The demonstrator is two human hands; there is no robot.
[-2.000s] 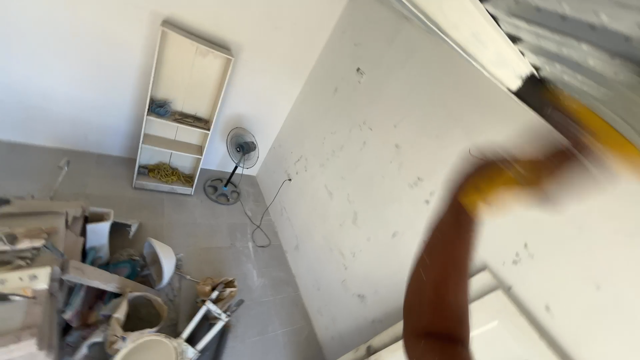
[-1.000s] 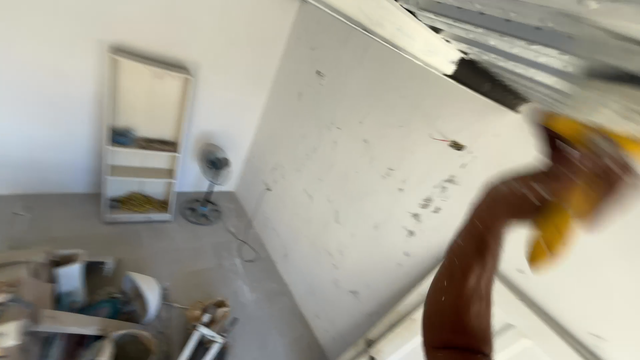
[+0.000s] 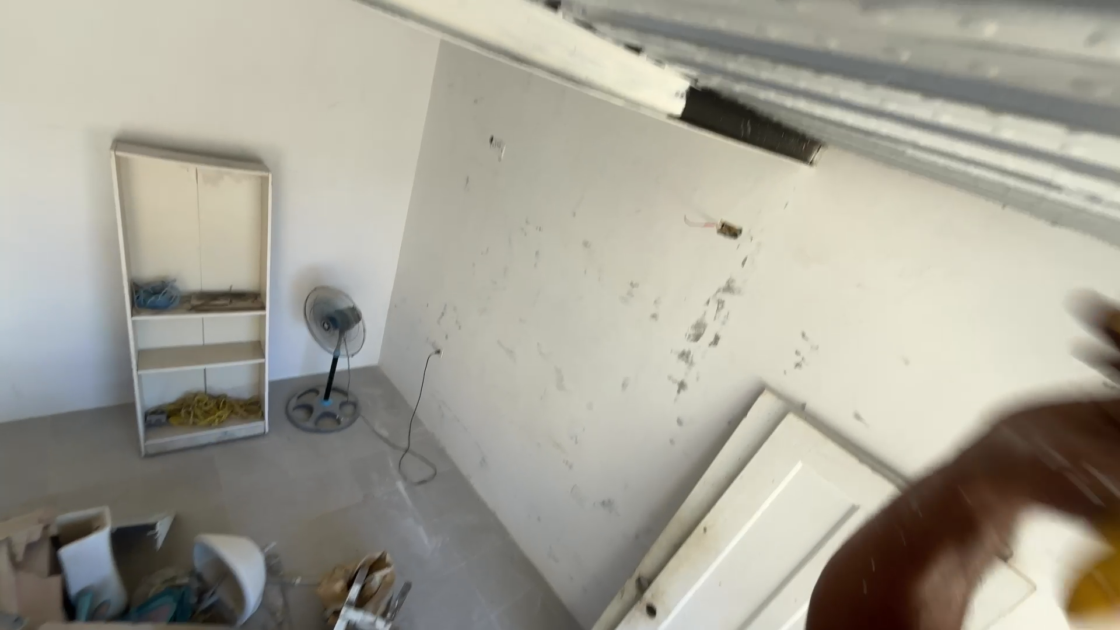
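At the far right edge, a bent arm rises from the bottom of the view. What seems to be my right hand (image 3: 1104, 337) is mostly cut off there and badly blurred, only dark fingertips showing. A blurred yellow object (image 3: 1098, 573) lies below it at the same edge; whether the hand touches it cannot be told. Above and to the left of the hand run pale ribbed panels (image 3: 919, 96) near the ceiling. A white strip (image 3: 604, 61) lines their edge, with a dark gap (image 3: 748, 125) at its end. My left hand is out of view.
White panelled doors (image 3: 787, 507) lean on the marked wall, below a wall box with loose wires (image 3: 728, 229). A shelf unit (image 3: 199, 357) and a pedestal fan (image 3: 334, 322) stand by the far wall. A white basin (image 3: 232, 573) and scraps of cardboard (image 3: 31, 560) lie lower left.
The hand, earlier up against the yellow object near the panels, is now mostly past the right edge. The yellow object shows lower there. The view has shifted.
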